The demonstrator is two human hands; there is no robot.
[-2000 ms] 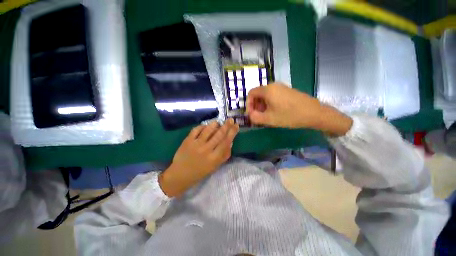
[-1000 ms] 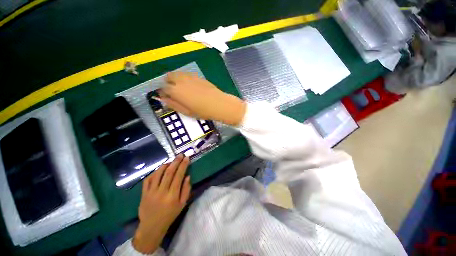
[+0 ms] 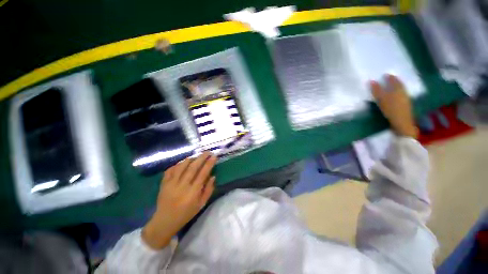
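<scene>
The opened phone body (image 3: pixel 215 119) lies on a bubble wrap sheet (image 3: pixel 254 109), with white squares and a pale central strip showing. The glossy black screen (image 3: pixel 152 128) lies beside it on the left, partly on the bubble wrap's edge. My left hand (image 3: pixel 184 195) rests with its fingertips at the near edge of the phone body; whether it grips anything cannot be told. My right hand (image 3: pixel 393 104) is at the near right part of the white sheets (image 3: pixel 377 53), blurred, fingertips on or just over them.
A closed black phone (image 3: pixel 51 134) lies on a pile of bubble bags (image 3: pixel 99 155) at the left. A silvery bubble sheet (image 3: pixel 305 75) lies beside the white sheets. A crumpled white wipe (image 3: pixel 262 20) lies on the yellow tape (image 3: pixel 198 35). A red object (image 3: pixel 447 126) is beyond the bench edge.
My right hand has left the top of the phone body and moved right to the white sheets. My left hand stays at the body's near edge. The camera view has shifted.
</scene>
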